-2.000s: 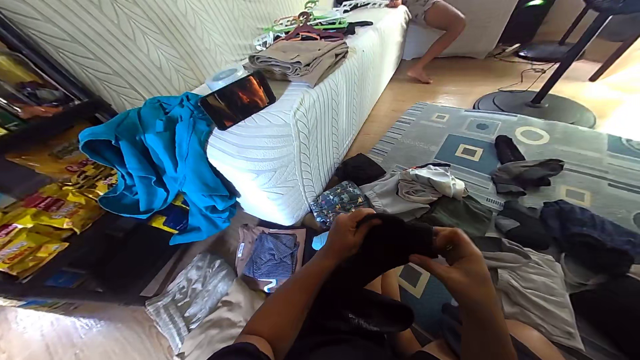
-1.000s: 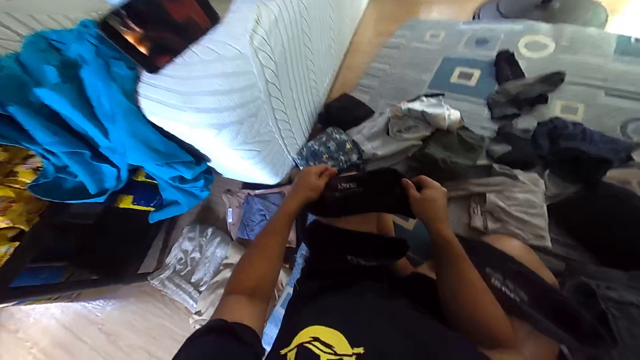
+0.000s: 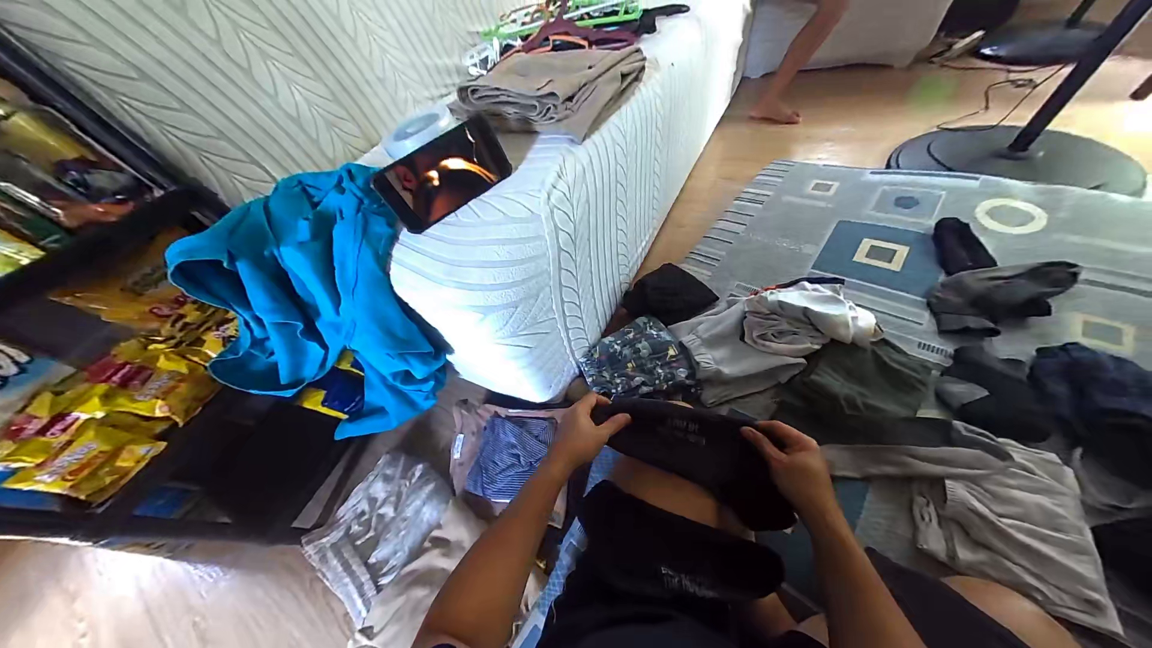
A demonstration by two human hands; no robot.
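Observation:
A black sock (image 3: 693,450) with pale writing is stretched between my two hands. My left hand (image 3: 580,436) pinches one end and my right hand (image 3: 792,468) grips near the other. Below it, across my lap, lies another black sock (image 3: 679,553), also with writing. Just beyond my left hand is a dark patterned garment (image 3: 639,360), with light grey clothing (image 3: 738,346) beside it. A dark green garment (image 3: 859,387) spreads past my right hand, and a beige garment (image 3: 1008,513) lies to its right. Left of my left hand rests a folded blue striped cloth (image 3: 511,457).
A covered sofa (image 3: 540,261) bears folded brown trousers (image 3: 558,85), hangers (image 3: 576,27) and a phone (image 3: 443,173). Blue cloth (image 3: 315,288) hangs by a shelf with yellow packets (image 3: 117,414). A patterned rug (image 3: 774,216), a round stand base (image 3: 1017,157) and another person's foot (image 3: 776,112) are at the right.
The black sock, bunched between my hands two seconds ago, is now stretched lengthwise. The view dipped toward my lap one second ago and has risen again.

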